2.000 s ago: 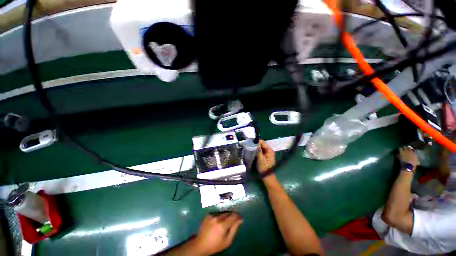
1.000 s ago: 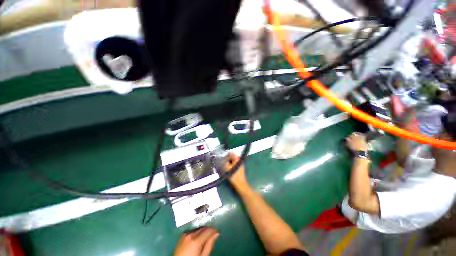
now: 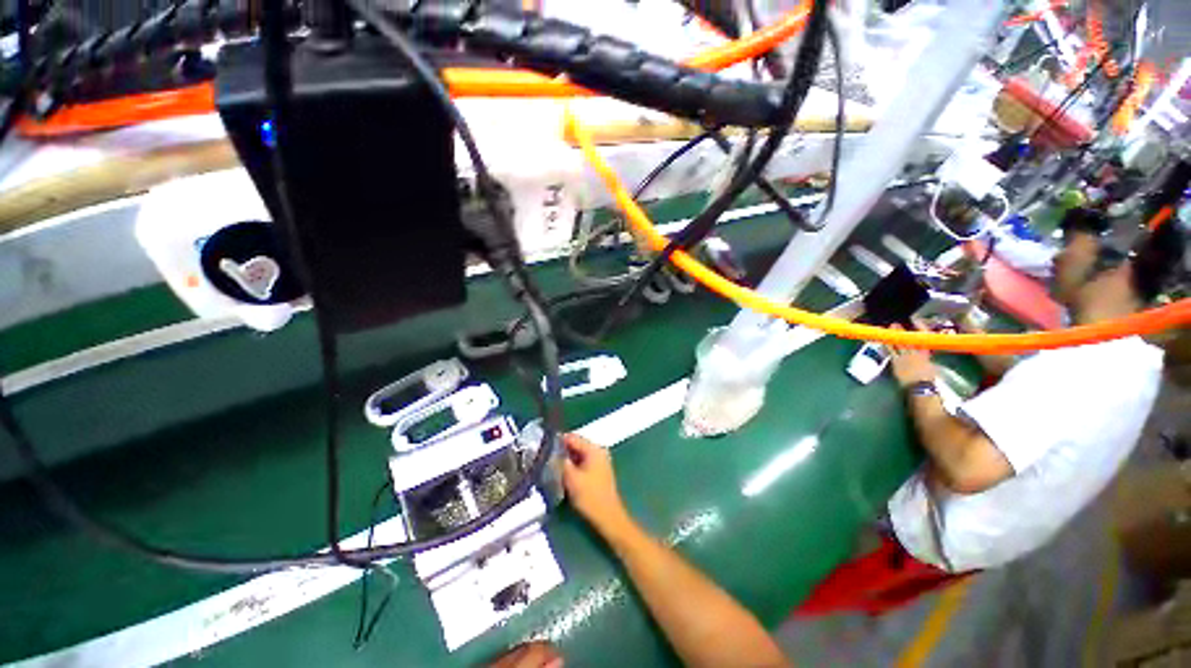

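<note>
My right hand [image 3: 594,480] is at the right side of the white screw feeder [image 3: 438,582]. Its fingertips meet a blurred grey, partly see-through object [image 3: 546,472] beside the feeder; whether they grip it is unclear. The feeder has an open top with dark compartments, a small red switch and a front plate. My left hand [image 3: 528,656] is cut off by the bottom edge, below the feeder; only a small part shows. White loop-shaped housings [image 3: 447,416] lie just behind the feeder, and another housing [image 3: 590,377] lies to their right.
A black cable [image 3: 235,564] loops across the feeder's front. A black box [image 3: 350,196] with a blue light and an orange hose [image 3: 784,313] hang above. A clear bag [image 3: 726,392] is by the sloping grey post [image 3: 869,157]. A person [image 3: 1032,450] in white works at right.
The view has swung to the right and tilted up, showing more of the person at right. My left hand has dropped mostly out of the picture. My right hand stays beside the feeder.
</note>
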